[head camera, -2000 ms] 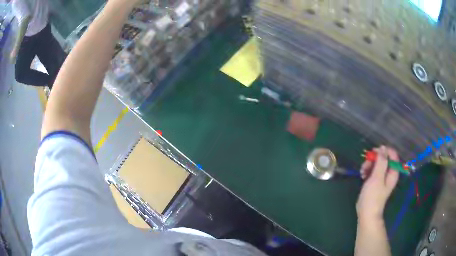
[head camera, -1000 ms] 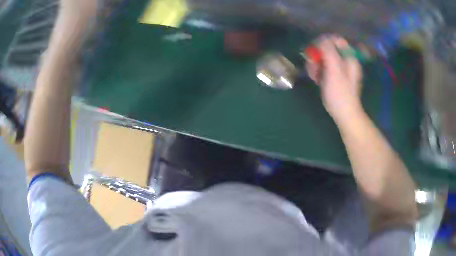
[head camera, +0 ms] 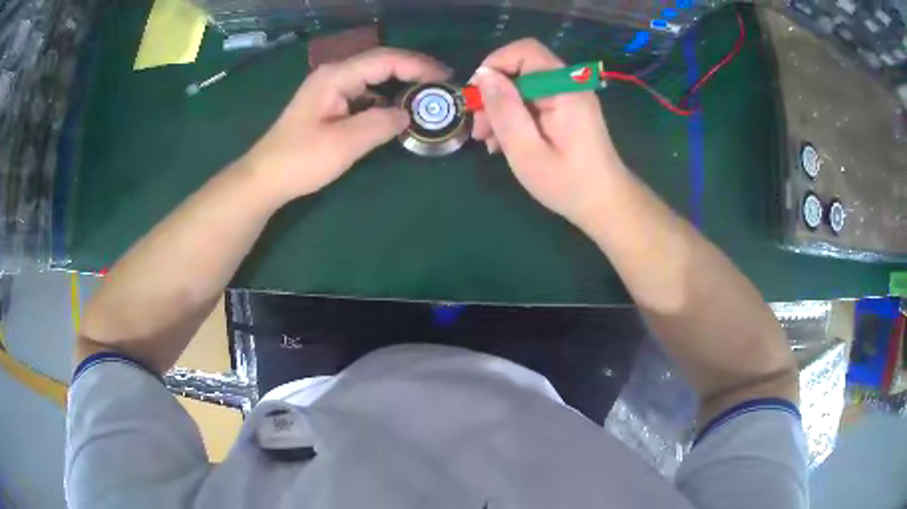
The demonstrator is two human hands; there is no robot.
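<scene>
A speaker driver (head camera: pixel 435 107) with a black rim and pale rings lies over the round metal base (head camera: pixel 435 146) on the green mat. My left hand (head camera: pixel 328 124) holds the driver's left edge between thumb and fingers. My right hand (head camera: pixel 549 139) grips the test probe (head camera: pixel 559 84), with its green handle pointing right. The red front end meets the driver's right edge; the tips are too small to make out. Red and dark leads run from the handle to the right.
A reddish-brown square (head camera: pixel 343 45) lies behind my left hand. Yellow paper (head camera: pixel 170 33) and a thin pale tool (head camera: pixel 207 82) lie at back left. A side tray (head camera: pixel 845 109) with three drivers stands at right. Stacked clear trays border the mat's left and back.
My left hand has come from the far left to the metal base and now holds a driver there. My right hand has brought the probe to the driver's edge. The view has shifted.
</scene>
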